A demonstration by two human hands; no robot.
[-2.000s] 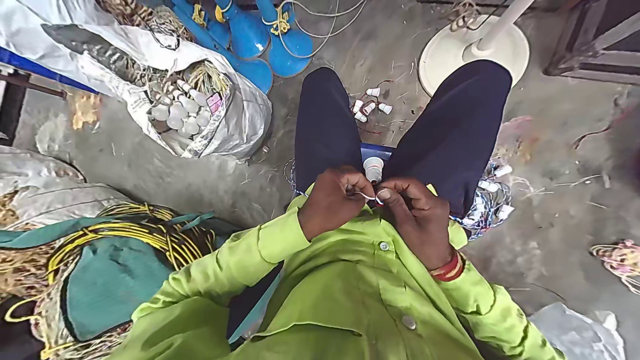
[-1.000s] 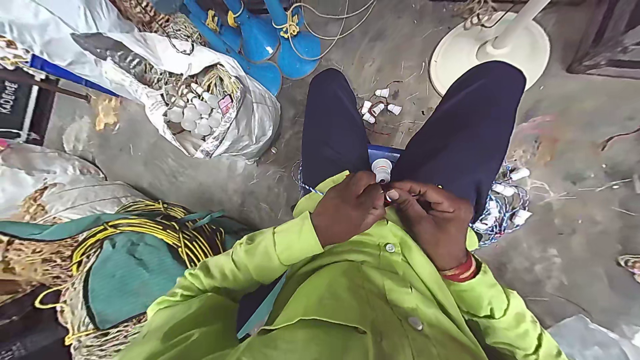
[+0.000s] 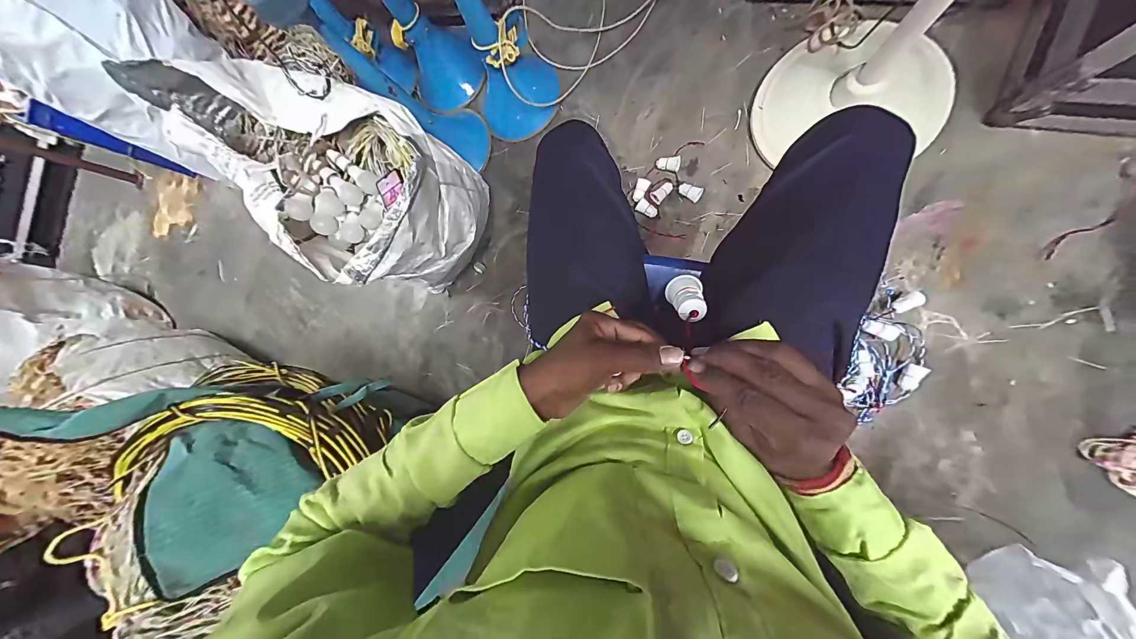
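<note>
Near my lap, my left hand [image 3: 603,357] and my right hand [image 3: 777,399] meet fingertip to fingertip. Between them they pinch a thin red wire [image 3: 691,374], and a dark wire end sticks out below my right fingers. Just beyond my hands a white bulb holder [image 3: 686,297] sits between my thighs, with a dark red wire running from it toward my fingers. Under it shows the edge of a blue surface [image 3: 674,264]. What lies inside my curled fingers is hidden.
Several white bulb holders [image 3: 668,163] lie on the floor ahead. A white sack [image 3: 426,222] of bulbs and blue horn-shaped objects [image 3: 448,80] stand front left. Yellow-black cable coils [image 3: 231,408] lie left. Right are a round white stand base [image 3: 852,98] and tangled wires with holders [image 3: 883,355].
My hands have drawn slightly back from the bulb holder, and red wire now shows between my fingertips and below the holder.
</note>
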